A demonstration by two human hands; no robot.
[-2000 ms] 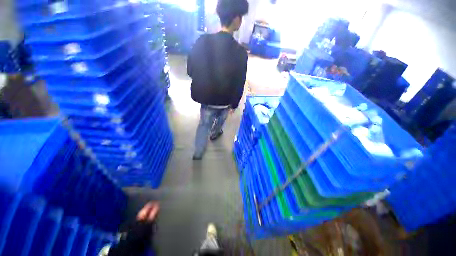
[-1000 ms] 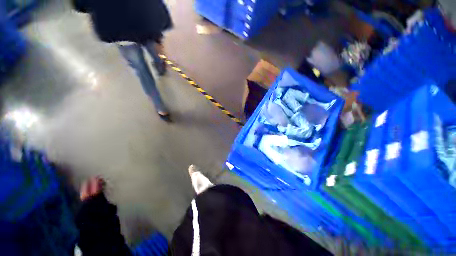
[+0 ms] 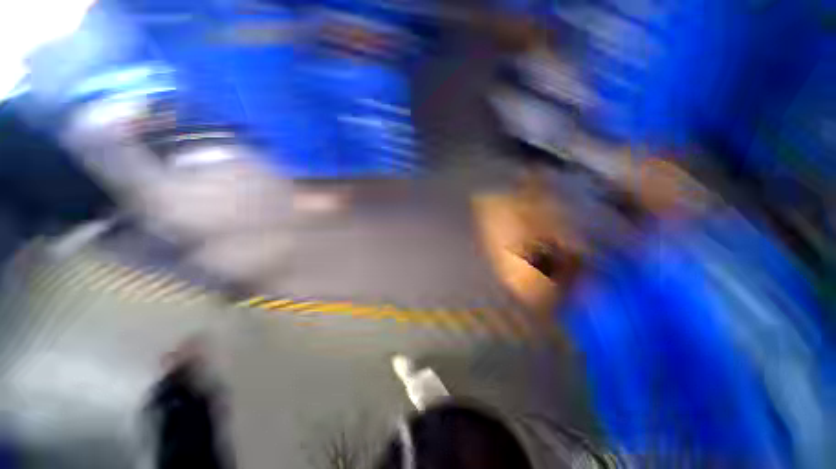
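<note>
The frame is heavily blurred. My left hand (image 3: 188,355) shows small and blurred at the lower left, at the end of a dark sleeve; its fingers cannot be made out. My right hand is not in view. A blue crate stack (image 3: 660,339) stands close at the right, its contents smeared. A brown cardboard carton (image 3: 513,243) sits beside it, with a dark spot on its side.
Yellow-black floor tape (image 3: 348,310) crosses the grey floor. More blue crates (image 3: 302,110) stand at the upper left beyond the tape, and others (image 3: 715,73) at the upper right. My light shoe (image 3: 423,380) shows at the bottom centre.
The view has swung, so the tape now runs across the picture and the crate stack sits further right. The other person's legs no longer show clearly. My left hand stays at the lower left.
</note>
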